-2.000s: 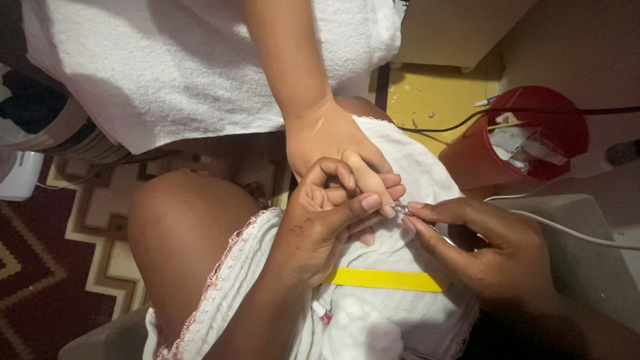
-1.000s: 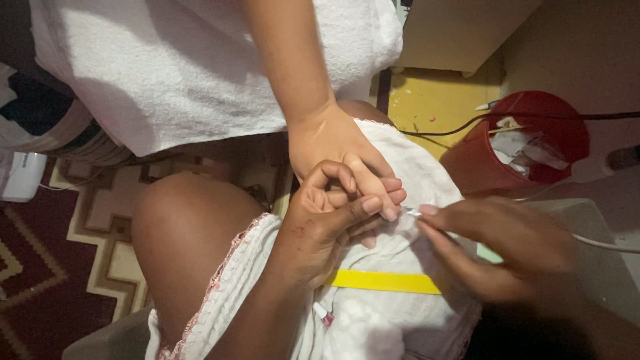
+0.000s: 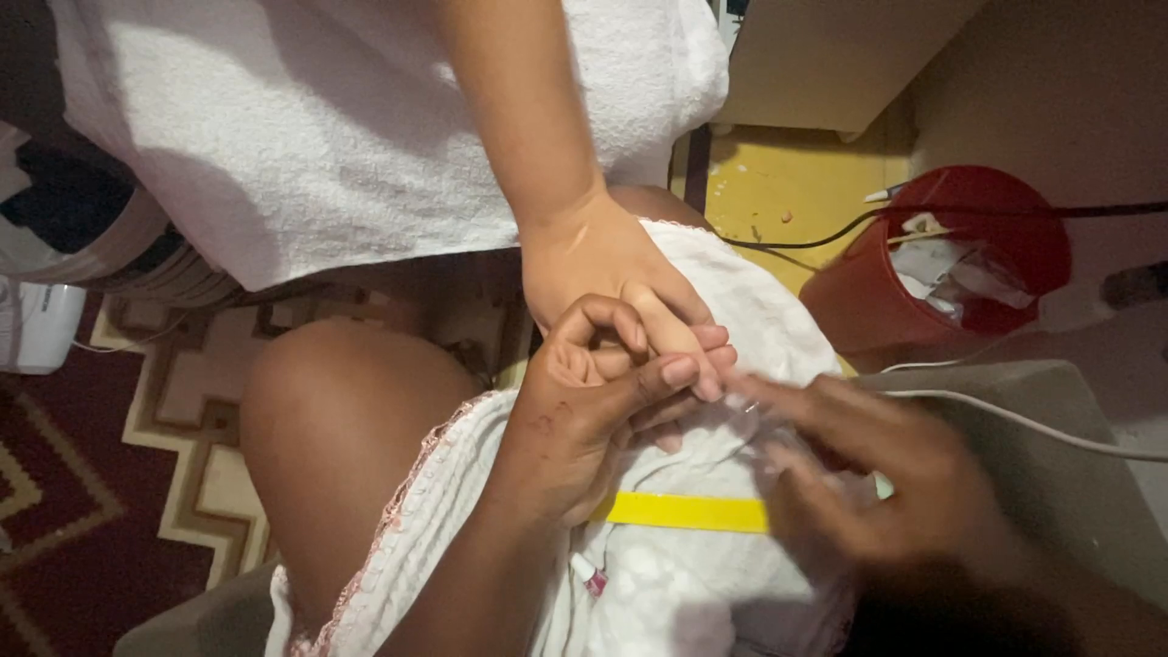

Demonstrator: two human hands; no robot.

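Observation:
My left hand [image 3: 593,392] holds a finger of another person's hand [image 3: 602,265], my thumb resting near its fingertip. That hand comes down from the top, laid over mine. To the right, my right hand [image 3: 876,465] is blurred, its index fingertip close to the held finger. Something small and shiny shows by my fingertips, too blurred to name, and a pale green bit is at the palm. Below lies a yellow strip [image 3: 684,512] on a white cloth [image 3: 776,319] over my lap. A small white and pink item [image 3: 589,575] and white cotton [image 3: 648,584] rest there too.
A red bin [image 3: 835,306] with waste inside stands at the right, a black cable [image 3: 821,239] crossing it. A white cable [image 3: 1013,423] runs lower right. At upper left are a white towel [image 3: 365,164] and a bucket [image 3: 137,237]. A patterned rug [image 3: 64,484] covers the floor at left.
My right hand, sharp with a thin metal tool between its fingertips two seconds ago, is now blurred with its fingers spread more. My left hand keeps its hold on the other person's finger.

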